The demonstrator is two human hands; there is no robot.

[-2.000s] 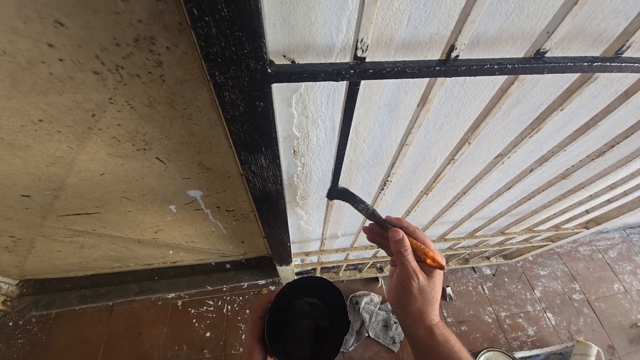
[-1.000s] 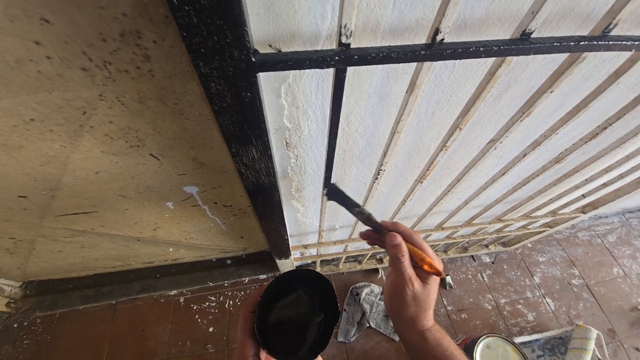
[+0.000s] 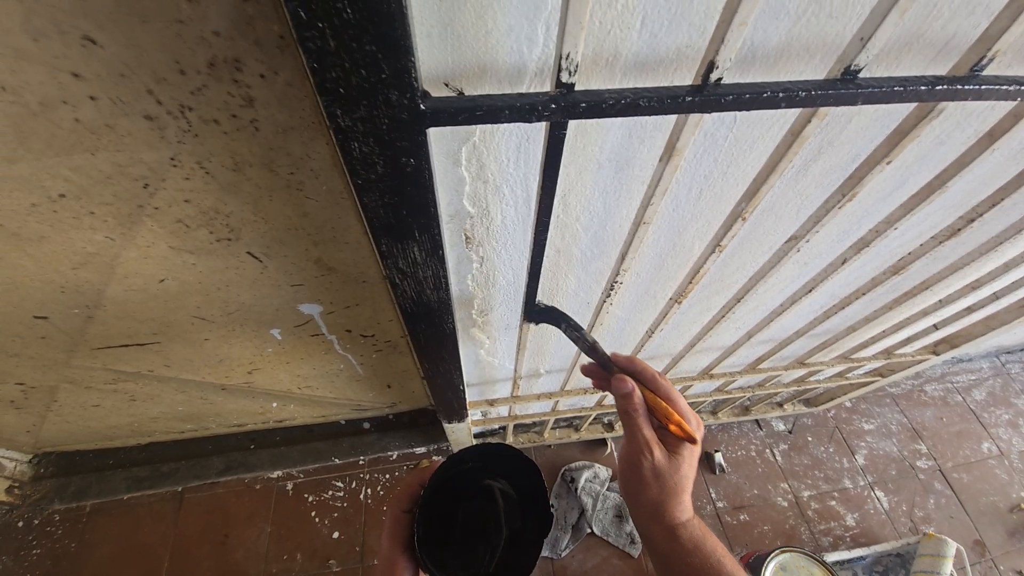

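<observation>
My right hand (image 3: 660, 436) grips a paintbrush (image 3: 652, 404) with an orange handle. Its bristles, loaded with black paint, press on the leftmost vertical bar (image 3: 546, 208) of a metal railing, which is black from the crossbar (image 3: 640, 102) down to the brush tip and cream below. At the bottom, my left hand (image 3: 404, 520) holds a round container of black paint (image 3: 482, 512), its fingers mostly hidden behind it. A wide black post (image 3: 384, 208) stands left of the bars. The other lower bars are cream.
A stained beige panel (image 3: 192, 216) fills the left side. On the paint-spattered tile floor (image 3: 872, 456) lie a stained rag (image 3: 588, 504) and a small metal piece (image 3: 716, 462). An open can (image 3: 792, 562) and a paint roller (image 3: 934, 554) in a tray are at bottom right. A white wall backs the bars.
Black paint reaches a little lower on the leftmost bar than two seconds ago. My right hand keeps its hold on the brush, and my left hand keeps the container.
</observation>
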